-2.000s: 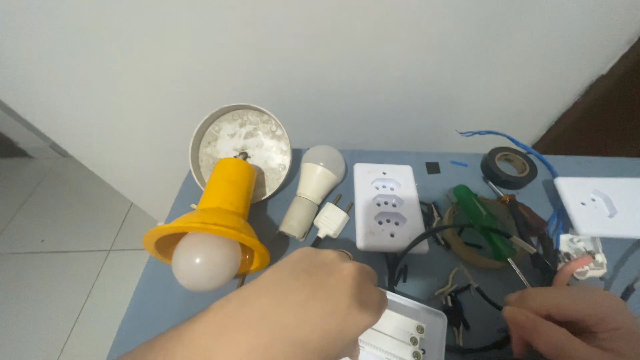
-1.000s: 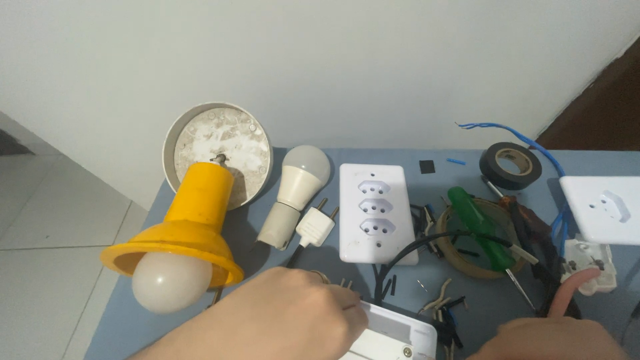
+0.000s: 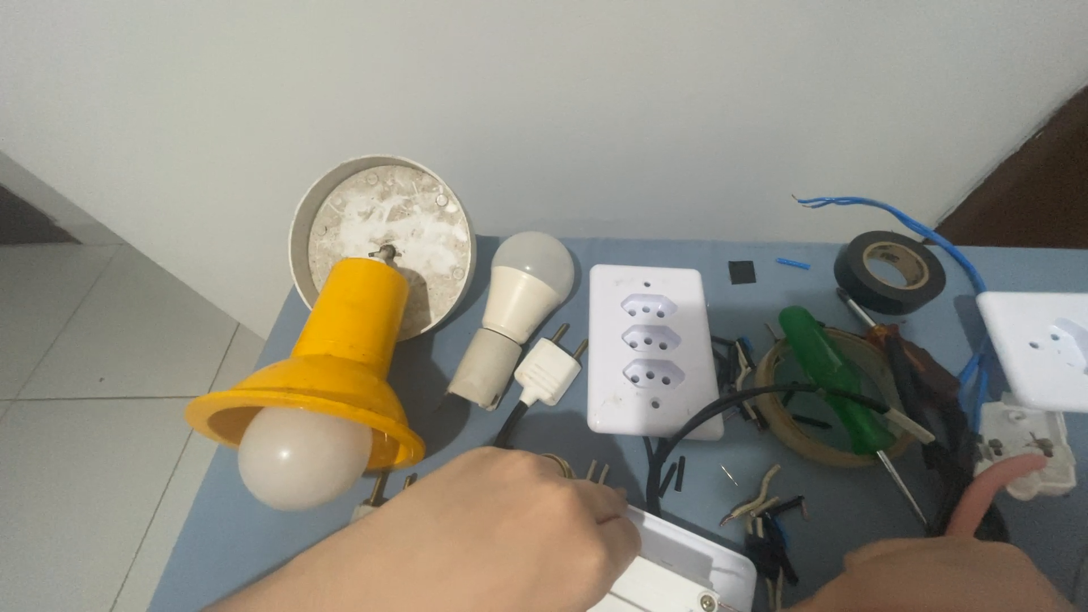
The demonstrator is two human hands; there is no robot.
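Note:
My left hand point(image 3: 544, 518), fingers curled, grips the upper left edge of a white plastic box point(image 3: 680, 561) with a screw at its lower part. My right hand point(image 3: 952, 569) is at the lower right, one finger stretched up over a small white socket part point(image 3: 1028, 450); its other fingers are hidden or cut off by the frame. Above the box lies a white outlet plate with three sockets point(image 3: 650, 348), with black cable point(image 3: 714, 408) beside it. A white two-pin plug point(image 3: 548, 371) lies left of the plate. A green-handled screwdriver point(image 3: 833, 374) rests across a tape roll point(image 3: 778, 433).
A yellow lamp shade point(image 3: 340, 365) with a bulb point(image 3: 306, 459) leans by a round white base point(image 3: 382, 229). Another bulb point(image 3: 527, 280), black electrical tape point(image 3: 890, 272), a single-socket plate point(image 3: 1041, 348), blue wire point(image 3: 918, 225) and wire scraps point(image 3: 769, 535) lie on the blue surface.
The right hand has moved down from beside the screwdriver's shaft, and the white box has shifted under my left hand. The view has moved somewhat.

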